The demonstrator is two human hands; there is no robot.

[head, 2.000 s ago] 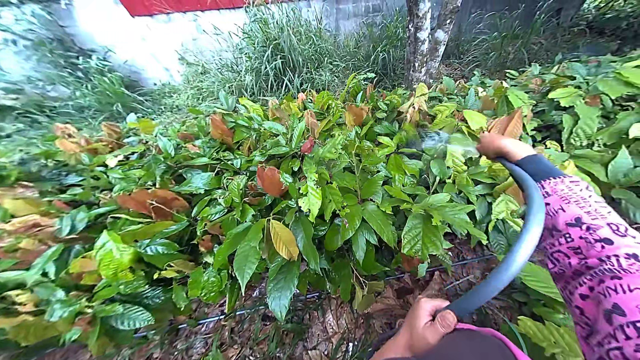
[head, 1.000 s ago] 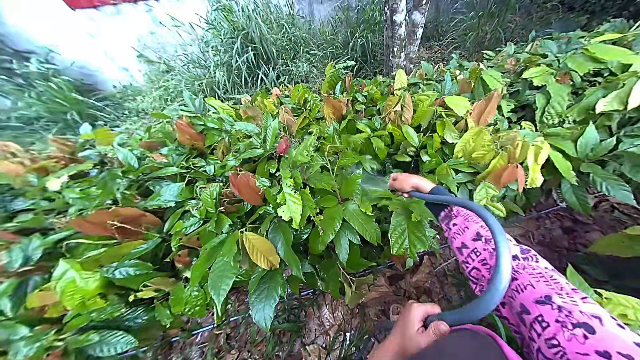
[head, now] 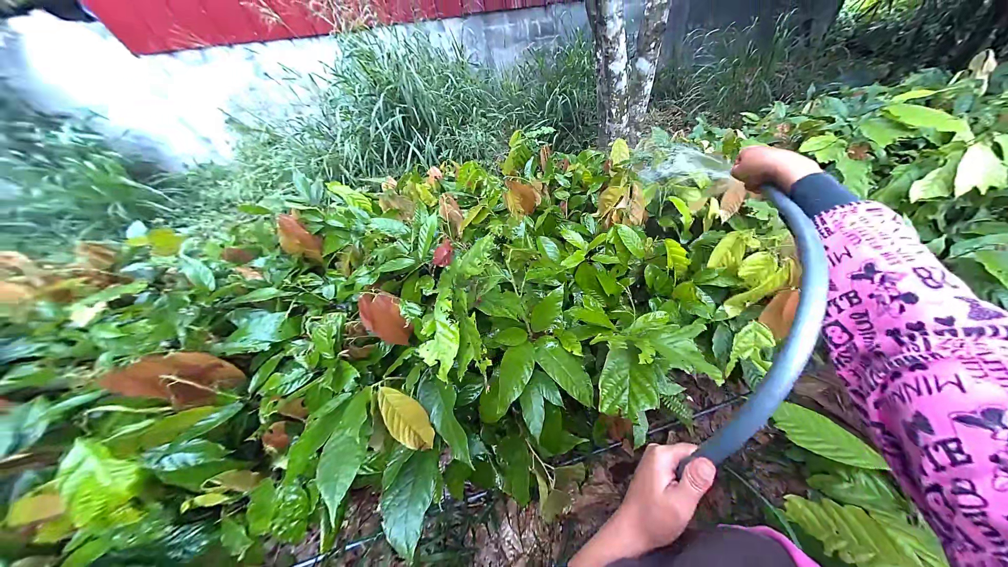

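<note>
A grey-blue garden hose (head: 811,315) bends in an arc at the right of the head view. My right hand (head: 772,167), at the end of the pink printed sleeve, is closed around its far end. Water (head: 683,164) sprays leftward from there over the leaves. Lower down, my left hand (head: 660,492) grips the hose with the thumb on top. Below my right hand and to the left spreads a dense bed of young leafy plants (head: 563,370), with green, yellow and reddish-brown leaves. The hose nozzle end is hidden by my fingers.
Tall grass (head: 417,110) grows behind the plants, before a pale wall (head: 504,46) with a red panel (head: 213,24) above. A tree with a forked trunk (head: 622,71) stands at the back. Thin dark lines (head: 598,453) run low along the leaf-littered ground (head: 524,531). More leafy plants (head: 929,134) fill the right side.
My right hand moved inward and nearer my left hand, then back out toward the far right, with the hose arc following. The spray has moved with it. Both hands have kept hold of the hose.
</note>
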